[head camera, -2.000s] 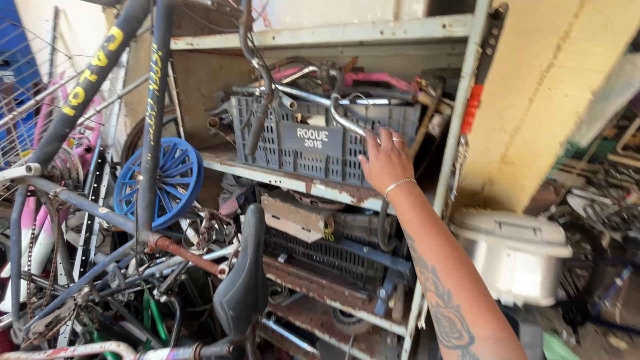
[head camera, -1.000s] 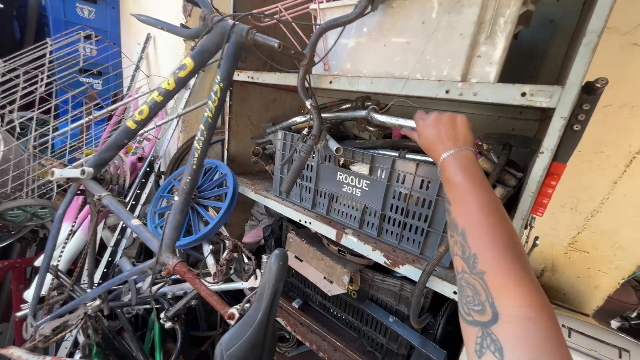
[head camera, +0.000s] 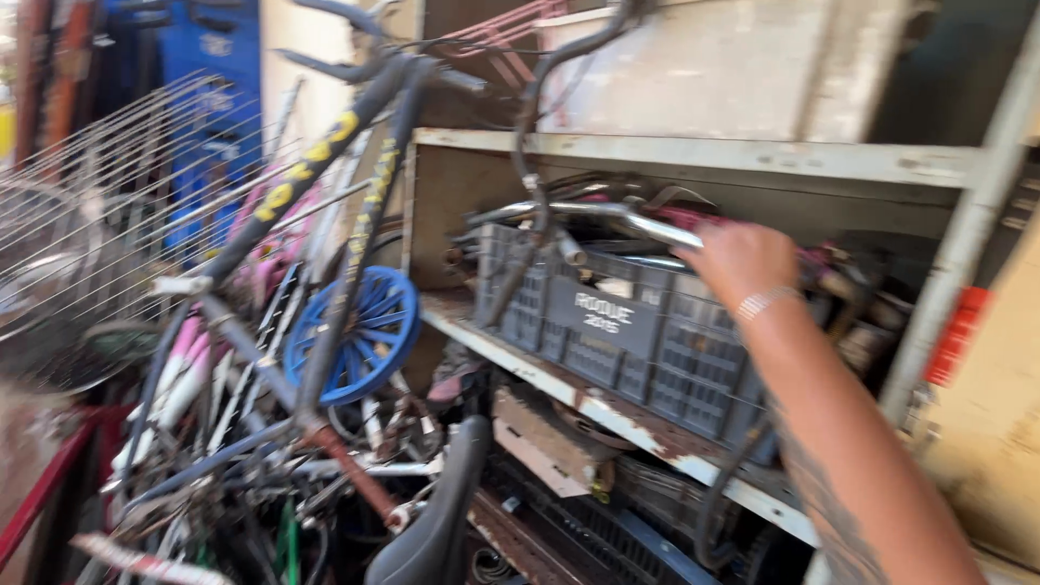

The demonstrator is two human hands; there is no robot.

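My right hand (head camera: 743, 264) is closed around the end of a chrome bicycle handlebar (head camera: 626, 218), at the top of a grey plastic crate (head camera: 601, 325). The crate bears writing and holds metal tubes and pink parts. It stands on a rusty metal shelf (head camera: 666, 443). A curved dark handlebar (head camera: 524, 146) hangs in front of the crate's left part. Left of it are a dark bicycle frame (head camera: 325, 162) with yellow lettering and a blue spoked wheel (head camera: 353, 335). My left hand is not in view.
A black bicycle saddle (head camera: 431, 512) rises at the bottom middle. Piled frames and tubes fill the lower left, below a wire rack (head camera: 154, 154). A shelf upright (head camera: 967, 244) and a red object (head camera: 959, 335) stand at the right. Another dark crate (head camera: 569, 504) sits below.
Two seconds ago my right hand was at the handlebar with its fingers partly spread; now it is closed on it. The handlebar lies higher and flatter over the crate. The view has shifted.
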